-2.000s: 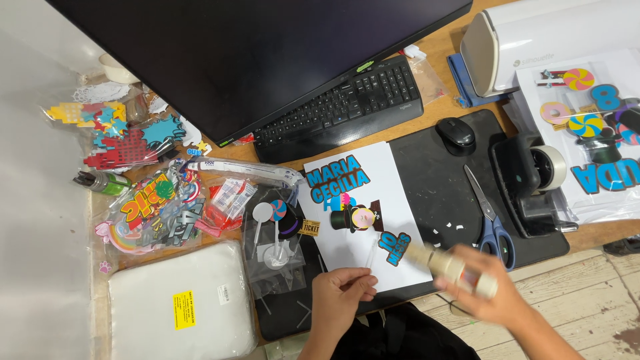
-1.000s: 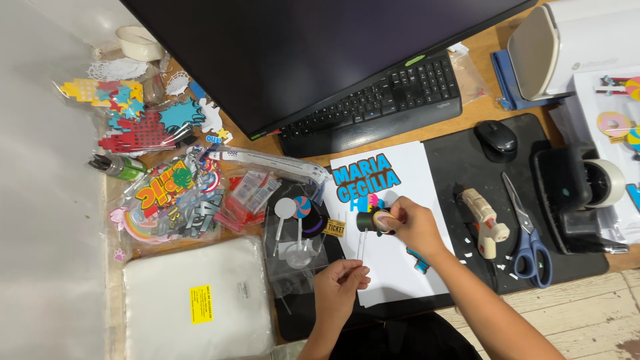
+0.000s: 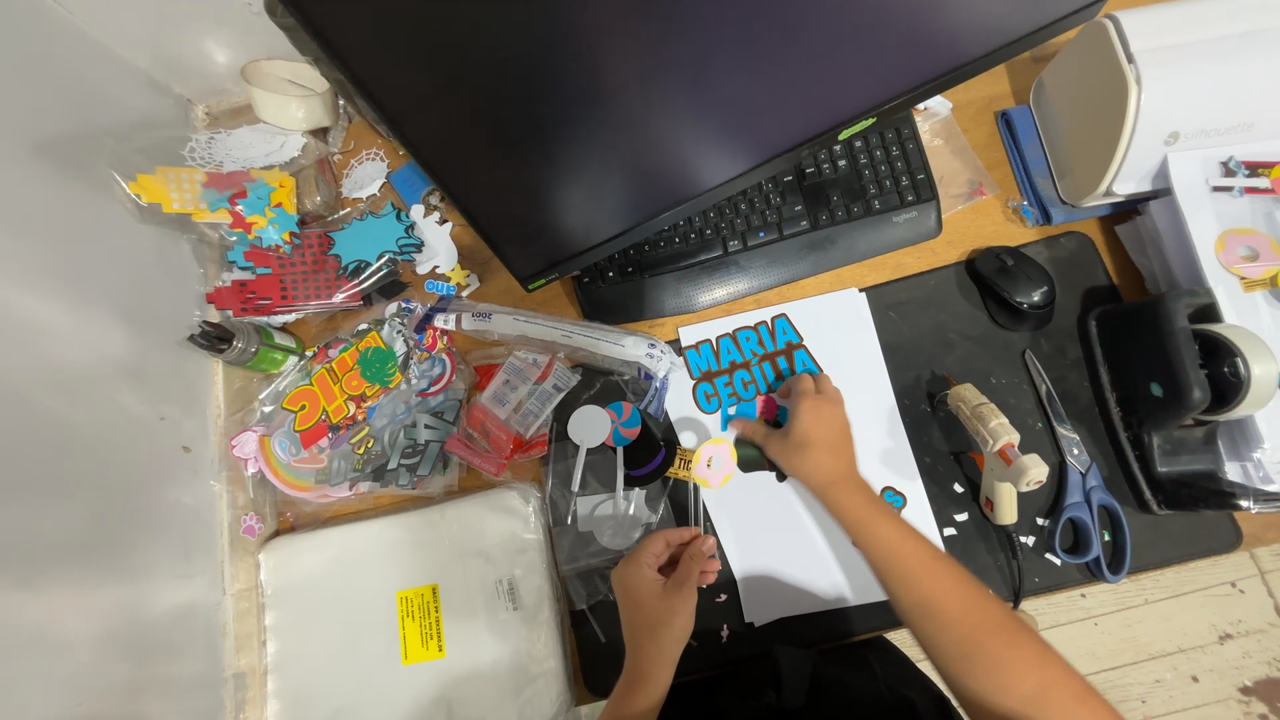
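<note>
My left hand [image 3: 665,575] pinches thin clear sticks [image 3: 697,510], which reach up beside the white paper sheets. A round pink donut cutout [image 3: 715,462] lies near their upper end. My right hand [image 3: 805,430] is over the paper [image 3: 830,540], its fingers on a dark hat cutout [image 3: 755,457] with blue and pink pieces above it; the hand partly covers them. Blue lettering cutouts [image 3: 750,362] lie just above. Partly behind my right forearm is a smaller blue cutout [image 3: 893,499]. A hot glue gun [image 3: 992,440] rests on the black mat.
Blue-handled scissors [image 3: 1085,510], a tape dispenser [image 3: 1140,400] and a mouse [image 3: 1012,285] are at the right. A keyboard [image 3: 780,215] sits beneath the monitor [image 3: 640,110]. Lollipop cutouts [image 3: 589,427], bagged paper shapes [image 3: 350,410] and a plastic-wrapped pack [image 3: 400,570] are at the left.
Two seconds ago my right hand held the glue gun; by one second ago the gun lay on the mat and that hand was at the hat cutout. The donut cutout now shows beside it.
</note>
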